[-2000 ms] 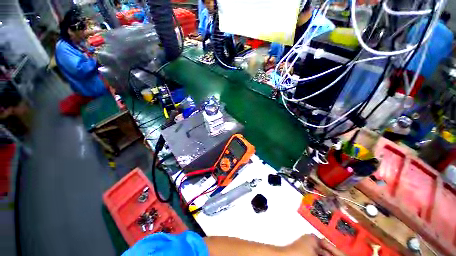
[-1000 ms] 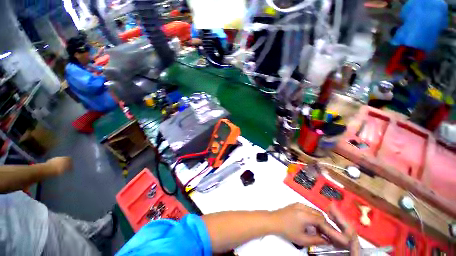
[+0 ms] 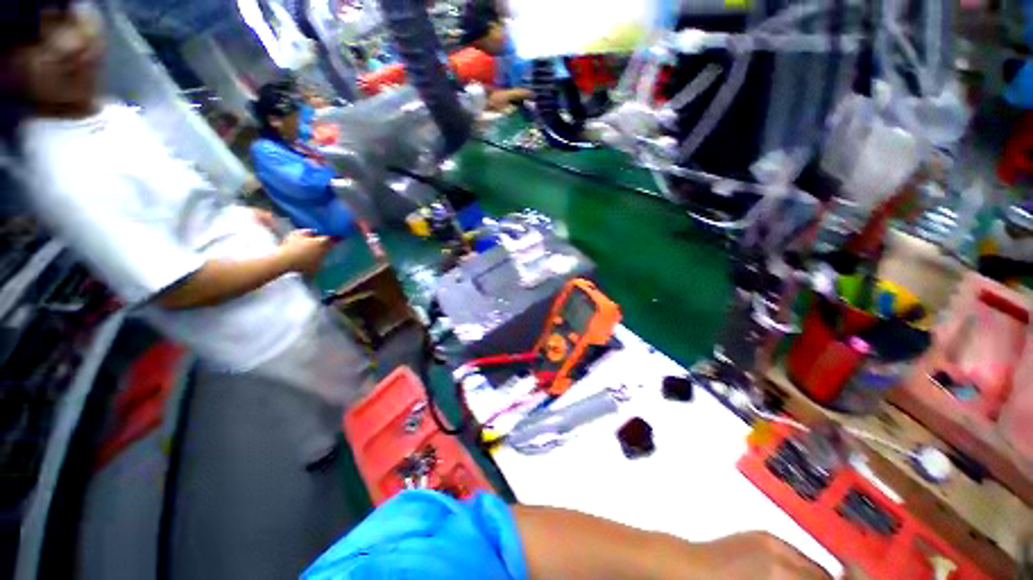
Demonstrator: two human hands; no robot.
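My left hand (image 3: 770, 557) is at the bottom edge, blurred and partly cut off, beside the small-parts tray; its fingers are not clear. The blue sleeve and bare forearm reach in from the bottom. My right hand is out of the picture. Two black housings (image 3: 637, 436) lie on the white mat (image 3: 589, 482). A grey electric screwdriver (image 3: 563, 420) lies at the mat's left end. The red-orange small-parts tray (image 3: 818, 506) holds dark and silvery specks in its compartments.
An orange multimeter (image 3: 580, 335) with red and black leads leans beyond the screwdriver. A red pen holder (image 3: 826, 351) stands at right, near wider pink trays (image 3: 976, 363). A red parts tray (image 3: 391, 425) is at left. A person in white (image 3: 193, 244) stands at far left.
The view has swung left and the bench things sit further right in the picture. The person in white now shows much more fully. My left hand has dropped to the bottom edge.
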